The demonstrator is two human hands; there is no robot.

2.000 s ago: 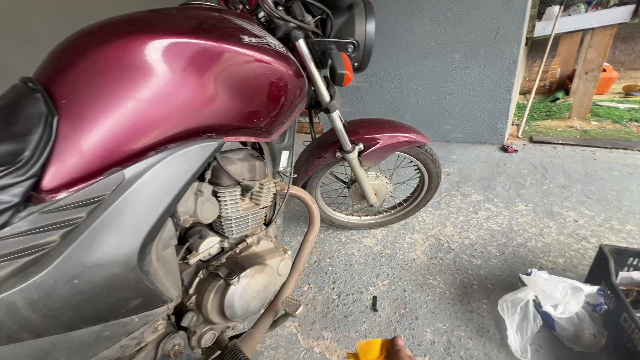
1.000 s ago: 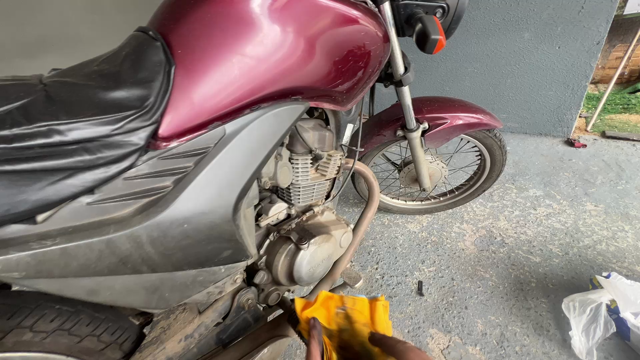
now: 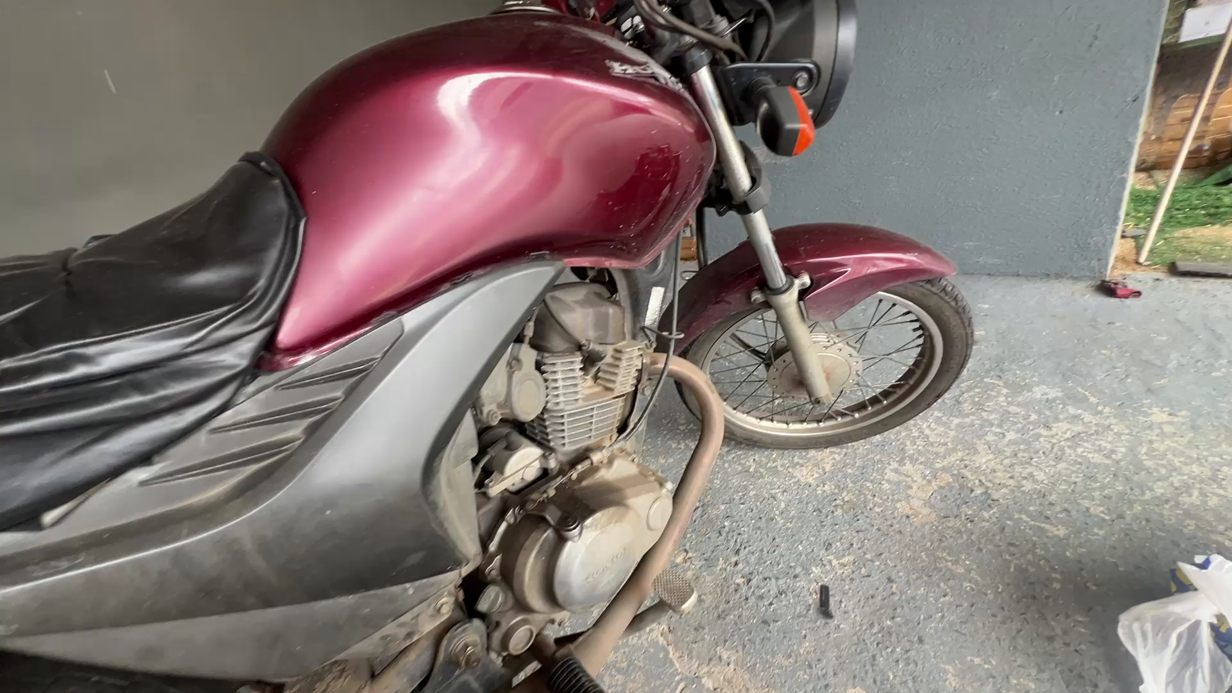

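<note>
Neither of my hands shows in the head view now. A motorcycle with a dark red fuel tank (image 3: 500,144) fills the left and middle. Its black seat cover (image 3: 144,318) is wrinkled, and a grey side panel (image 3: 375,481) runs below the tank. Under the tank sit the finned engine cylinder (image 3: 577,409) and the round engine cover (image 3: 602,553). A rusty exhaust pipe (image 3: 707,452) curves down past them to the brake pedal (image 3: 674,590). The front wheel (image 3: 828,375) stands under a dark red fender (image 3: 866,255).
On the speckled grey floor (image 3: 924,539) lies a small black piece (image 3: 825,602). A white plastic bag (image 3: 1179,630) rests at the lower right edge. A small red item (image 3: 1119,289) lies by the end of the grey wall (image 3: 972,144). A pole (image 3: 1189,144) leans beyond it.
A hand with a yellow packet or cloth, in view at the bottom in both earlier frames, has left the view. The motorcycle has not plainly moved.
</note>
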